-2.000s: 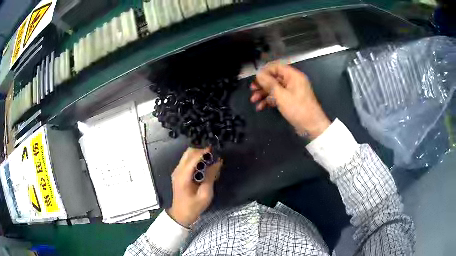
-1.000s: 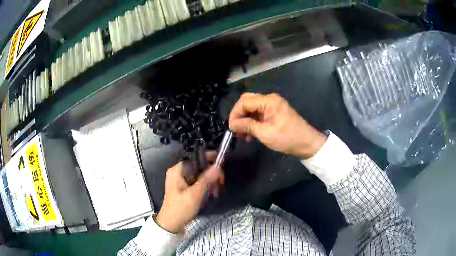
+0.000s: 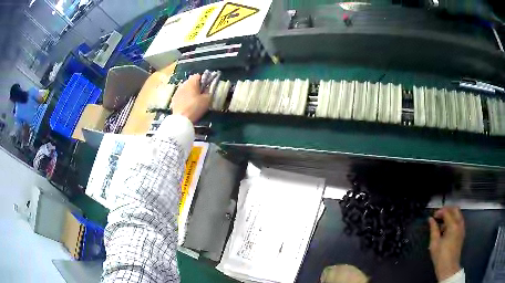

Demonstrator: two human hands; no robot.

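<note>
My left hand (image 3: 191,100) is stretched out to the left end of the row of cream conveyor carriers (image 3: 360,100). It holds a few short silver metal tubes (image 3: 210,80) at its fingertips, touching or just over the carriers. My right hand (image 3: 447,235) is at the lower right, beside the heap of glossy black end pieces (image 3: 376,221). Its fingers are curled near the heap's right edge; whether a small piece is between them cannot be told.
White printed sheets (image 3: 271,221) lie left of the heap. A warning-labelled box (image 3: 210,27) stands behind my left hand, and another labelled box lies under my left sleeve. A tan oval piece (image 3: 344,274) shows at the bottom edge. A person (image 3: 25,105) and blue bins (image 3: 75,105) are far left.
The view has swung left. My left hand has moved from beside the black heap out to the carriers with tubes. My right hand has let go of the tube and is back by the heap.
</note>
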